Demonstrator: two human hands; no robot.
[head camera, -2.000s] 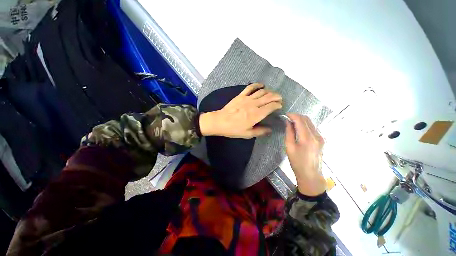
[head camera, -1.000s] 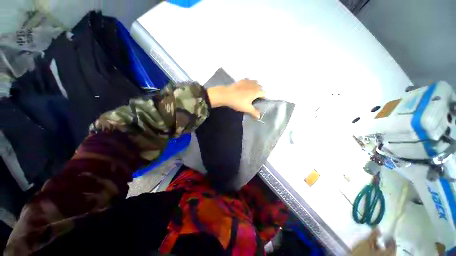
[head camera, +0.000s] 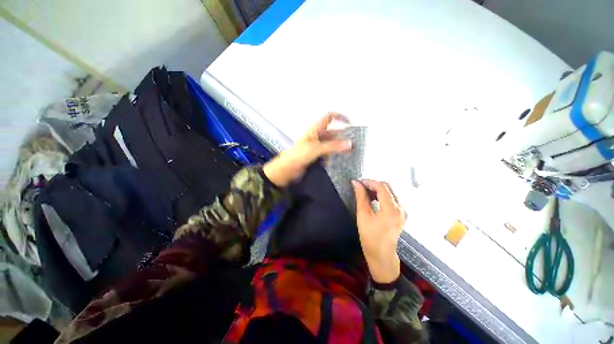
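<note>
The grey garment panel (head camera: 348, 161) lies at the table's front edge, with only a narrow part showing between my hands. The dark navy piece (head camera: 316, 218) lies over it and hangs towards my lap. My left hand (head camera: 311, 149) is at the panel's upper corner, with thumb and fingers closed around its edge; it is slightly blurred. My right hand (head camera: 379, 218) is at the panel's right edge, with thumb and index finger pinching it. Whether a small chalk is in my right fingers cannot be seen.
The white sewing machine (head camera: 572, 121) with a blue stripe stands at the right. Teal-handled snips (head camera: 549, 262) and a tan patch (head camera: 456, 232) lie before it. A dark cloth pile (head camera: 155, 168) is at the left, beside blue cloth (head camera: 219, 124).
My right hand has come back from near the snips to the panel. My left hand has shifted to the panel's upper corner. Less grey shows now. The view has shifted.
</note>
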